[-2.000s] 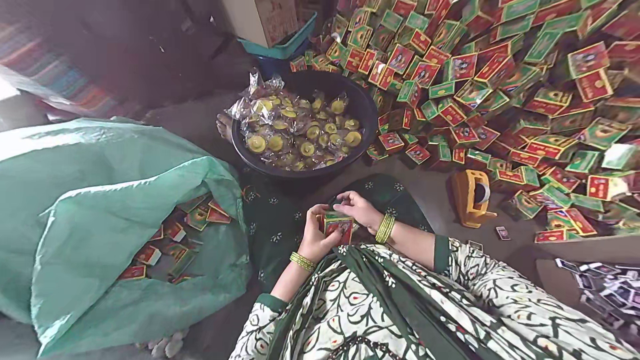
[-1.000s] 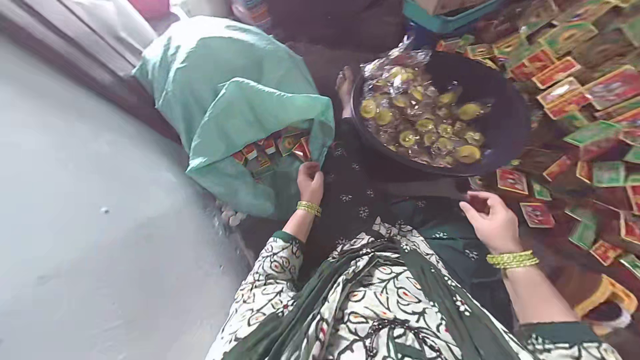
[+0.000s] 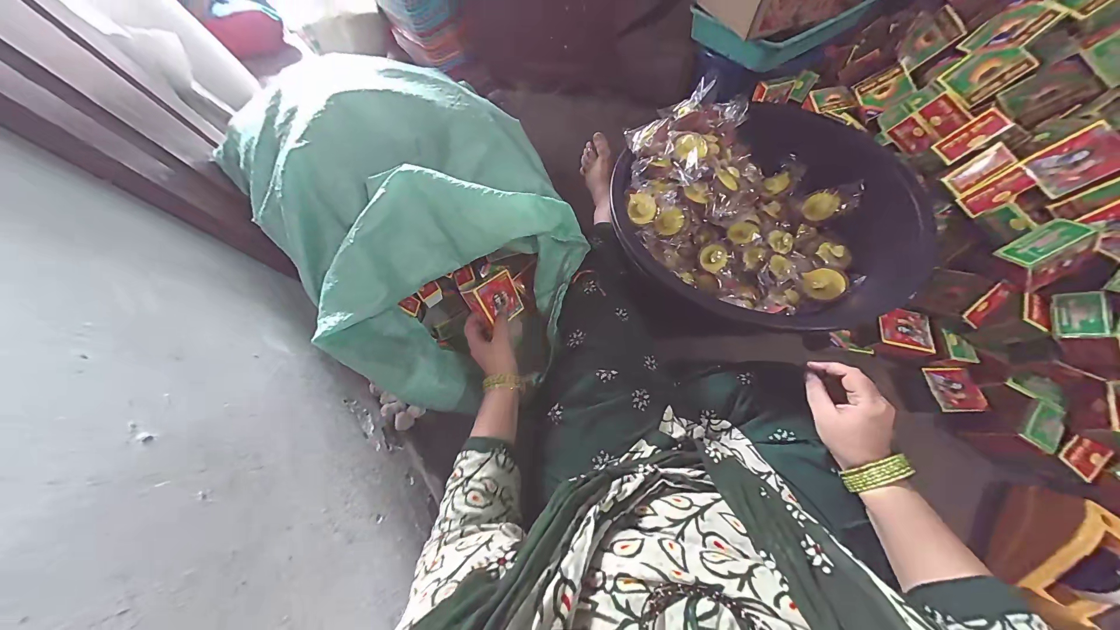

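My left hand [image 3: 492, 346] is at the mouth of a green woven sack [image 3: 420, 166], its fingers on a small red box with a yellow edge [image 3: 498, 297]. More small red and green boxes lie inside the sack around it. Over my right knee, my right hand [image 3: 849, 413] has its fingers curled, with thumb and forefinger near each other; I see nothing between them. Ahead of it stands a dark round tub [image 3: 884, 227], partly filled with yellow cup-shaped pieces [image 3: 744, 233] wrapped in clear film.
A large heap of red and green boxes [image 3: 1050, 245] covers the floor at the right. A yellow tape dispenser [image 3: 1063, 560] is at the lower right. Behind the tub stands a teal tray [image 3: 761, 51] holding a cardboard box. A grey wall [image 3: 192, 420] borders the left side.
Two seconds ago both hands held a small box together at my lap; since then they parted, the left moving to the sack's mouth. The view has swung left.
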